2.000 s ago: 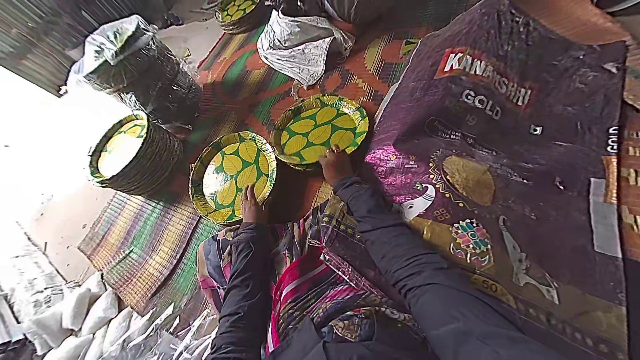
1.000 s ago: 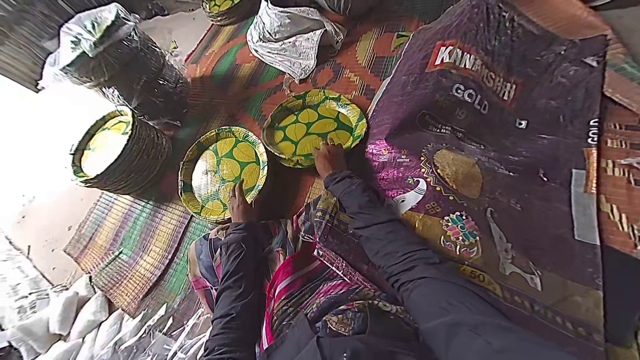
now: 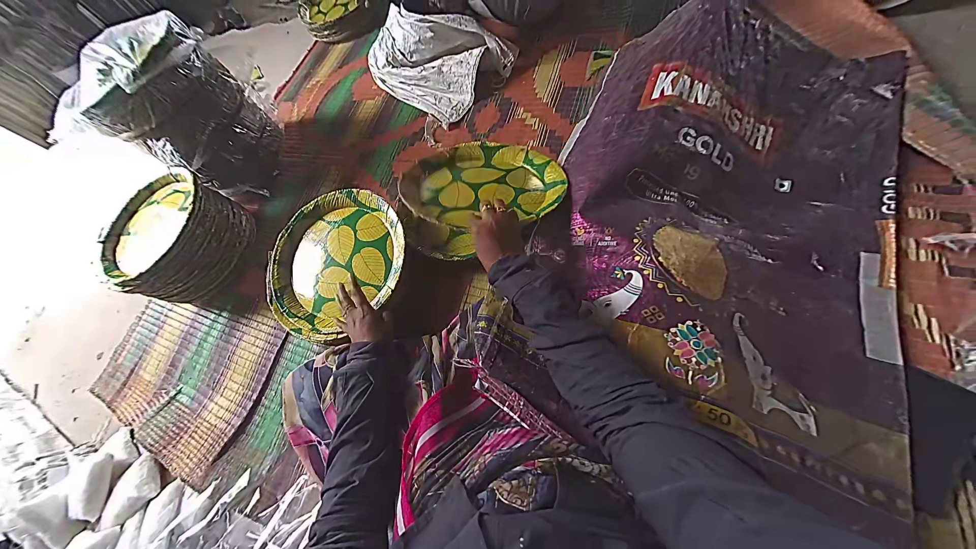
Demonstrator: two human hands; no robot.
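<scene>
Two round plates with a yellow leaf pattern on green lie in front of me. My left hand (image 3: 361, 311) rests on the lower right rim of the left leaf-patterned plate (image 3: 343, 252), fingers on its face and thumb hidden. On the right leaf-patterned plate (image 3: 457, 191), my right hand (image 3: 497, 232) touches the near right part of the surface with its fingertips. Several rims show at the edge of the left plate. A tall stack of similar plates (image 3: 183, 244) leans at the left.
A plastic-wrapped dark stack (image 3: 221, 114) stands at the upper left. A white cloth or bag (image 3: 431, 65) lies on the patterned mat (image 3: 335, 114), near another plate stack (image 3: 332, 19). A large purple printed sack (image 3: 808, 267) spreads at the right. White packets (image 3: 122, 488) lie at the lower left.
The left and right plates stay side by side under my hands. My right hand has moved a little inward from the right plate's near rim.
</scene>
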